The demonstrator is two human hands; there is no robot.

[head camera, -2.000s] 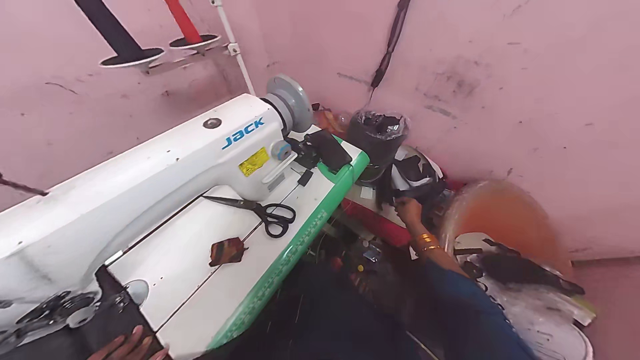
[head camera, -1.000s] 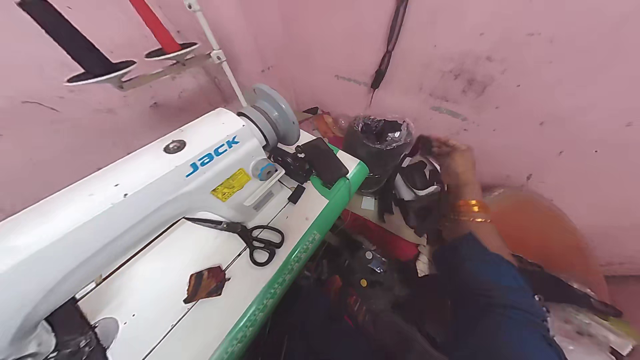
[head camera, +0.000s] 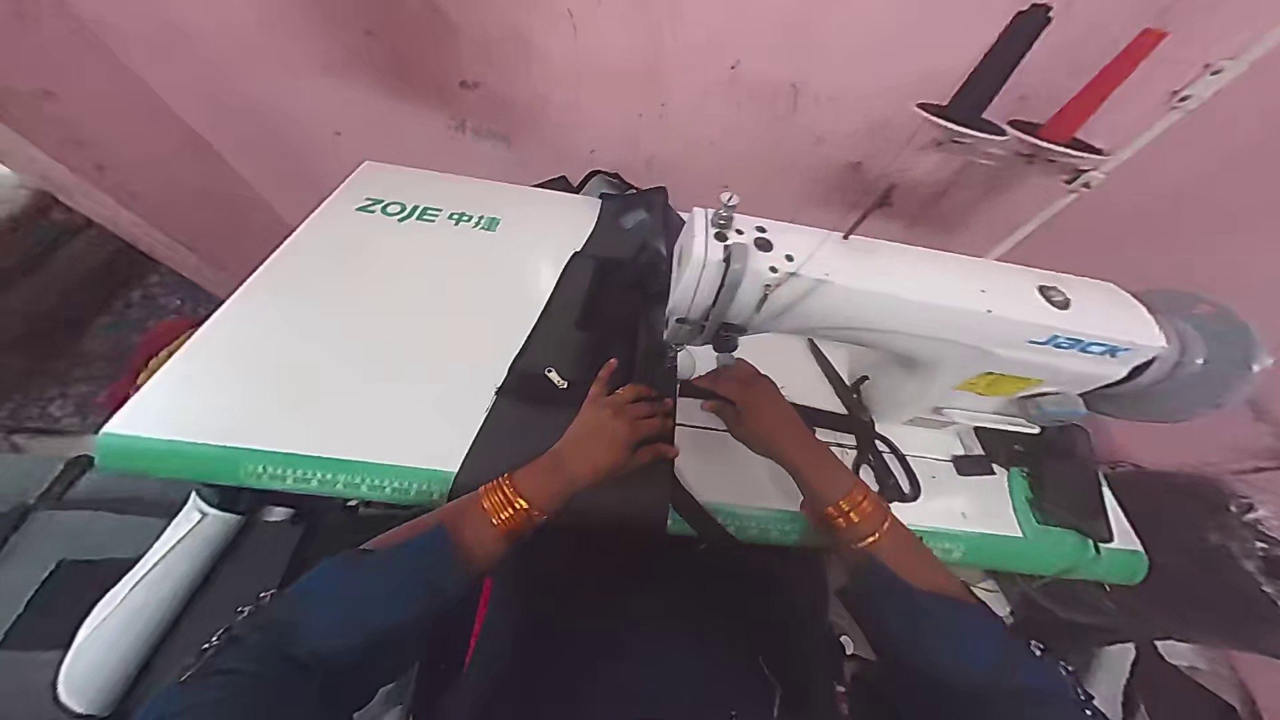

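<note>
Black fabric with a small metal zipper pull lies across the sewing table, left of and under the needle end of a white Jack sewing machine. My left hand rests spread on the fabric, its fingers at the edge near the needle. My right hand holds a black strap close to the presser foot, thumb and fingers closed on it. The strap runs to the right across black-handled scissors, which lie on the table below the machine arm.
The white tabletop has a green front edge with a measuring scale. Black and red thread cones stand at the back right by a pink wall. A dark flat object lies at the right end. A white curved part stands below the left edge.
The view has swung left to the needle end. My right hand, earlier among things beyond the table's right end, is now beside the needle, holding a black strap.
</note>
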